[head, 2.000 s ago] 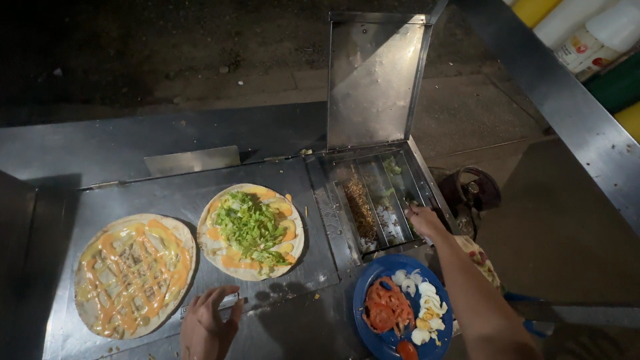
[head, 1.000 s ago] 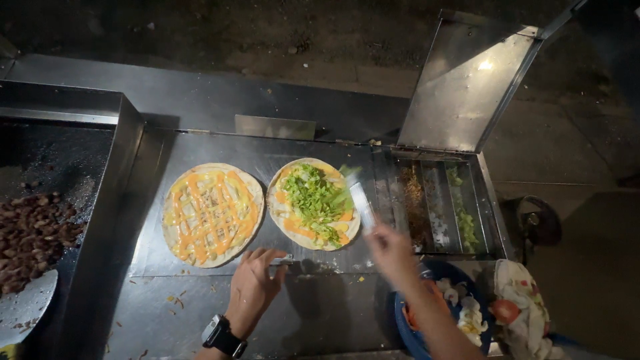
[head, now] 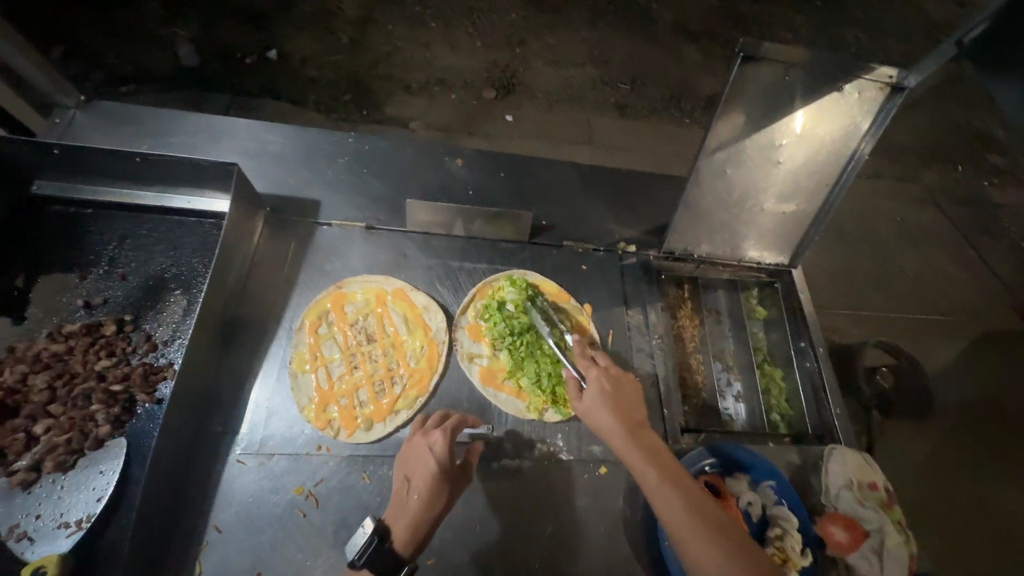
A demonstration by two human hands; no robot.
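Observation:
My right hand [head: 608, 392] grips metal tongs [head: 556, 340], their tips down in the shredded lettuce [head: 520, 344] on the right flatbread [head: 480, 372]. Orange and yellow sauce shows around the lettuce. My left hand [head: 432, 464], with a watch on the wrist, rests at the near edge of the left flatbread [head: 368, 358], which bears crisscrossed orange sauce over a yellow one. A small metal piece [head: 476, 433] shows by its fingertips; whether the fingers hold it, I cannot tell.
At left, a griddle [head: 48, 272] holds chopped meat [head: 72, 376] and a broad metal blade [head: 72, 496]. Right are topping compartments [head: 730, 352] under a raised metal lid [head: 788, 160], a blue plate [head: 672, 520] with sliced food, partly behind my right forearm, a tomato [head: 840, 534] and a cloth [head: 860, 488].
My right hand has moved from the topping compartments to the right flatbread, with tongs in it. The lettuce now reaches closer to that flatbread's near edge. The view has shifted left.

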